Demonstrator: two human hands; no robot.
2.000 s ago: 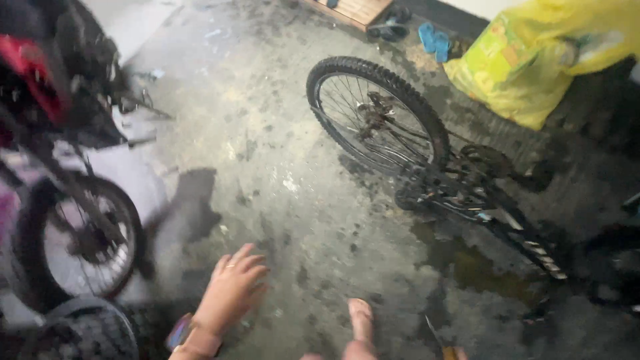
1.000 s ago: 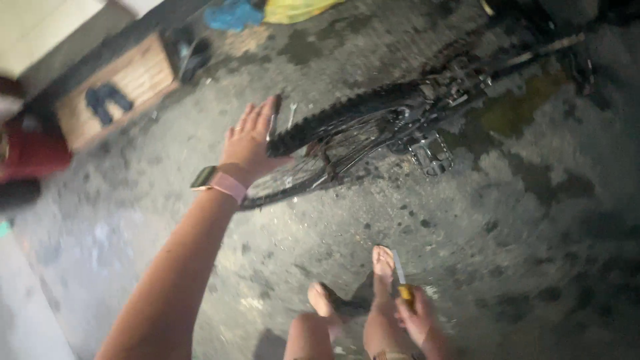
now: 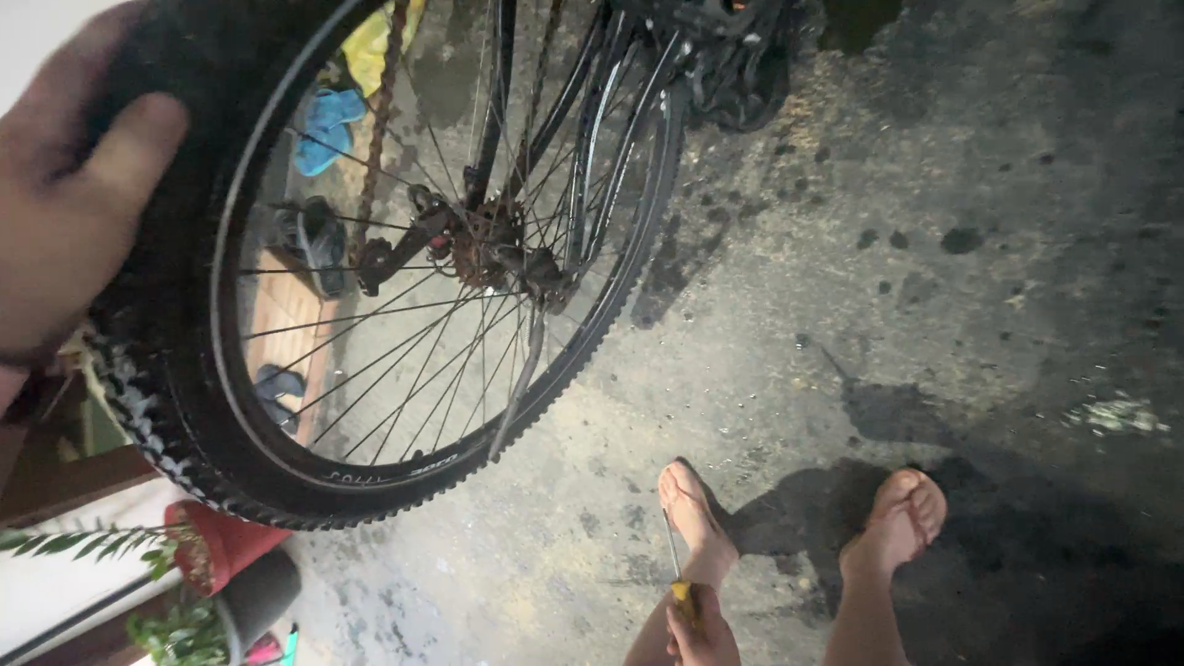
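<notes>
My left hand (image 3: 79,185), at the left edge, grips the knobby tire (image 3: 185,370) of a bicycle's rear wheel, its thumb lying on the tire's side. Thin spokes run from the rim to a rusty sprocket cassette (image 3: 495,236) at the hub. Beside it hangs the rear derailleur (image 3: 393,254) with its rusty chain (image 3: 381,120). My right hand (image 3: 701,634), low in the view, holds a screwdriver by its yellow handle (image 3: 684,597); the thin metal shaft points up, away from me. The bicycle frame (image 3: 564,102) runs up past the top edge.
My feet (image 3: 902,518) stand on the wet, stained concrete floor (image 3: 832,305). A red plant pot (image 3: 222,546) and a grey pot (image 3: 264,592) are at lower left. Through the spokes show a wooden board (image 3: 287,324), dark shoes (image 3: 319,240), blue slippers (image 3: 326,129) and a yellow bag (image 3: 365,51).
The rear wheel, lower to the floor a second ago, now stands large and close in front of me, with my left hand on its tire. The screwdriver remains in my right hand. The view has shifted strongly.
</notes>
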